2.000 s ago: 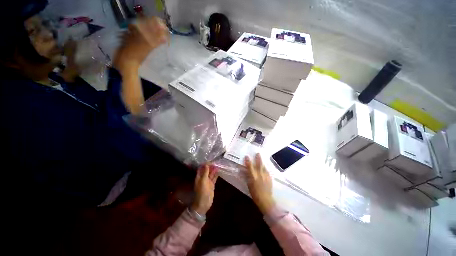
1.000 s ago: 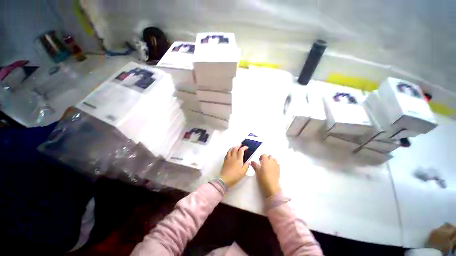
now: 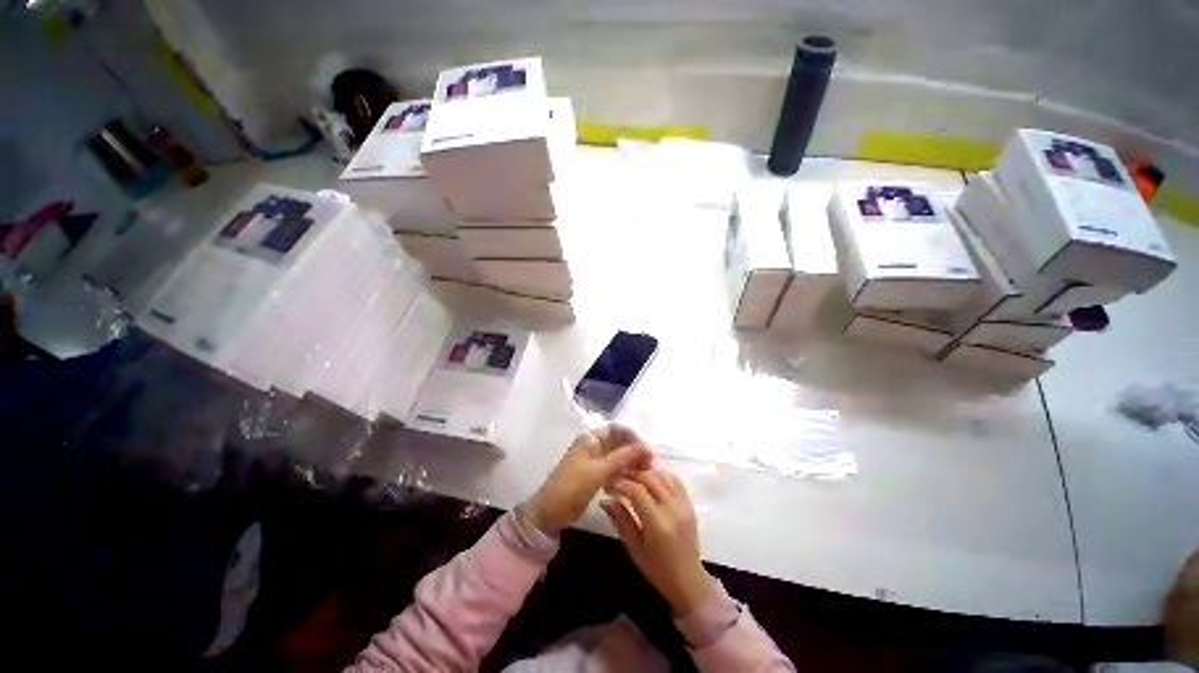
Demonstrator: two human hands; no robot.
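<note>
My left hand (image 3: 575, 483) and my right hand (image 3: 661, 523) meet at the fingertips over the bench's front edge. A faint clear plastic bag (image 3: 594, 418) shows at my left fingertips; whether my right fingers also grip it cannot be told. The smartphone (image 3: 615, 373) lies just beyond my hands. Flat glossy empty bags (image 3: 802, 440) lie right of it. A single product box (image 3: 471, 384) lies flat left of the phone.
A large block of boxes (image 3: 243, 276) with loose film stands at left, stacked boxes (image 3: 489, 145) behind. More boxes (image 3: 905, 250) stand at right, a dark cylinder (image 3: 802, 108) at the back. Crumpled plastic (image 3: 1160, 405) lies far right; part of a person's hand (image 3: 1183, 611) shows at the edge.
My hands have moved from beside the phone towards the bench's front edge and come together. The phone is uncovered. The view has shifted since the oldest frame, and the neighbour's raised hand is out of view.
</note>
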